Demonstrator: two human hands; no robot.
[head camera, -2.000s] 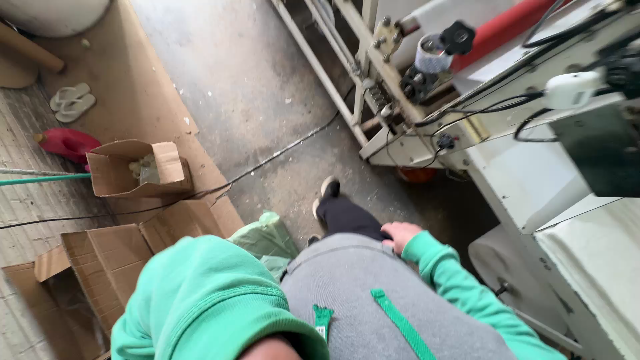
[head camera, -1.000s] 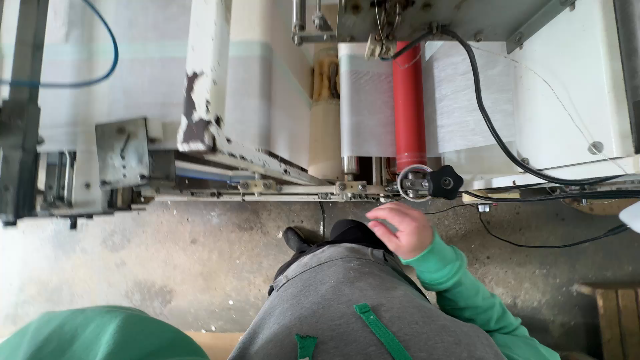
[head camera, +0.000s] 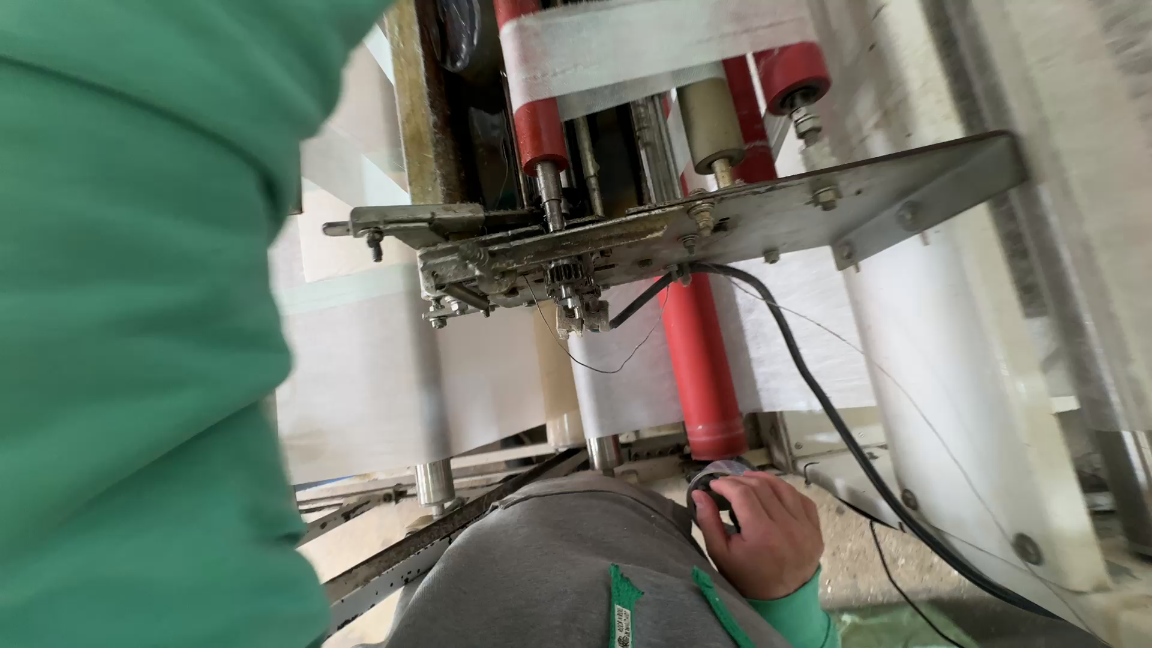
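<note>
My right hand (head camera: 765, 531) rests with curled fingers on a black star-shaped knob (head camera: 711, 495) at the lower end of a red roller (head camera: 706, 387). My left hand is out of sight; the raised green sleeve (head camera: 153, 324) fills the left side of the view. Above the knob, a steel side plate (head camera: 756, 220) carries bolts, a small gear (head camera: 567, 274) and the ends of several rollers. Thin white web material (head camera: 666, 40) runs over the upper red rollers, and more white sheet (head camera: 486, 387) passes below the plate.
A thick black cable (head camera: 819, 387) loops down from the plate to the lower right. A thin loose wire (head camera: 598, 369) hangs under the gear. A black-edged machine rail (head camera: 387, 562) slants beside my apron. White machine framing (head camera: 972, 360) stands on the right, with green plastic (head camera: 900, 627) on the floor.
The view has swung from the floor and boxes to the machine and closer over its rollers. My right hand, beside the knob a second ago, is now on it. The green left sleeve has risen.
</note>
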